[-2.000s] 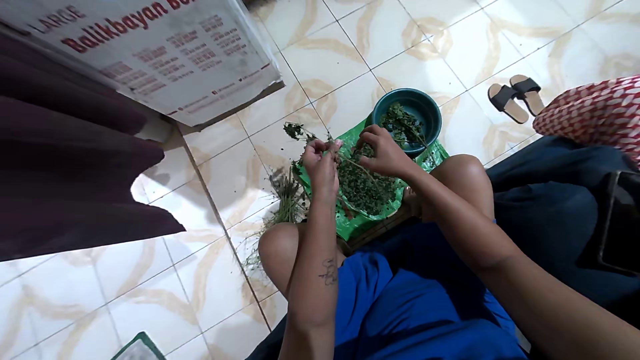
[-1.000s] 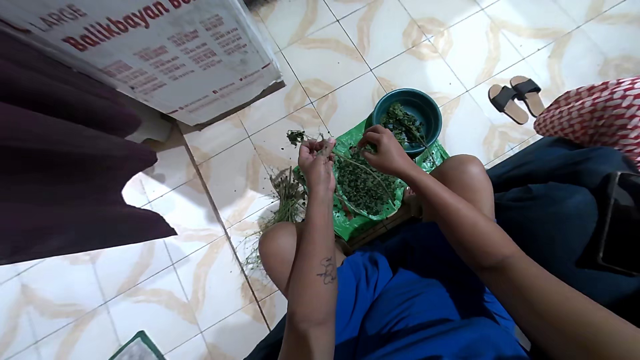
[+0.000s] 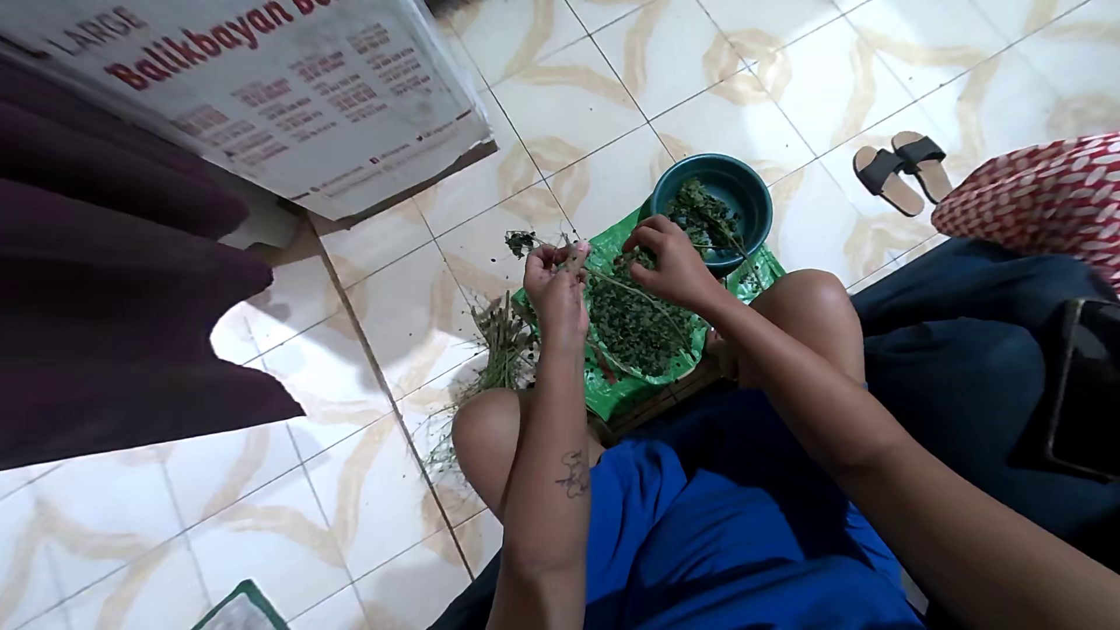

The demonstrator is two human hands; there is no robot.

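Observation:
My left hand (image 3: 557, 278) is closed on a thin leafy plant stem (image 3: 626, 287), with dark wilted leaves poking out past its fingers. My right hand (image 3: 669, 262) is just to the right, its fingertips pinched around small green leaves. Below both hands, a heap of small green leaves (image 3: 643, 331) lies on a green plastic sheet (image 3: 610, 398). A teal plastic basin (image 3: 759, 210) behind my right hand holds leafy sprigs (image 3: 700, 214). Left of the sheet, a bundle of thin stems (image 3: 501, 341) lies on the tiles, partly hidden by my left forearm and knee.
A large printed cardboard box (image 3: 289, 114) stands at the upper left, beside a dark purple curtain (image 3: 114, 297). Black-strapped sandals (image 3: 901, 172) lie on the tiled floor at the right. Near them are a red-and-white patterned cloth (image 3: 1032, 188) and dark trousers (image 3: 962, 350). A green-edged object (image 3: 242, 604) shows at the bottom.
My right hand has shifted slightly up and away from the stem's line, with leaves now visible at its fingertips. The curtain's edge has swung to the right.

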